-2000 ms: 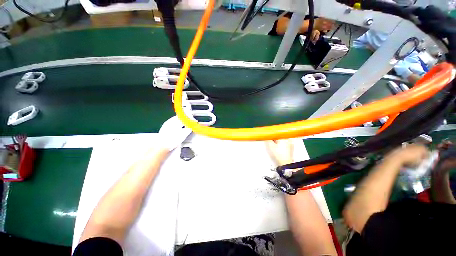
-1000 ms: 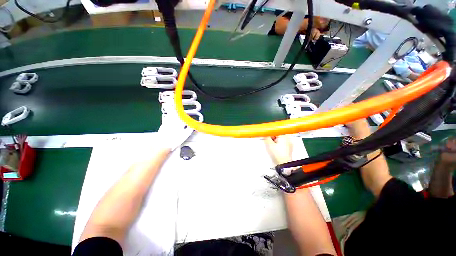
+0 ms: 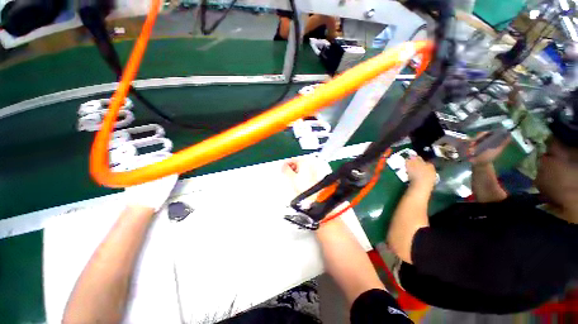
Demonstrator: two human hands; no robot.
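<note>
White oval housings (image 3: 146,131) lie grouped on the dark green belt behind the orange hose (image 3: 253,130). My left hand (image 3: 154,192), in a white glove, reaches to the belt edge by the nearest housings. The hose covers its fingers, so its grip is hidden. My bare right hand (image 3: 306,176) is over the far right edge of the white sheet (image 3: 234,247); its fingers are blurred and I cannot tell if they hold anything. A black and orange tool (image 3: 326,196) hangs in front of my right wrist. A small dark part (image 3: 180,211) lies on the sheet.
More housings (image 3: 312,134) are on the belt beside a pale slanted upright (image 3: 358,95). A neighbouring worker in black (image 3: 481,253) sits close at right with hands over parts. Another person's arms show across the belt. Black cables hang overhead.
The view has turned right, bringing the neighbouring worker into fuller view and taking the red bin out. Housings have shifted left in the picture. My hands keep about the same places at the sheet's far edge.
</note>
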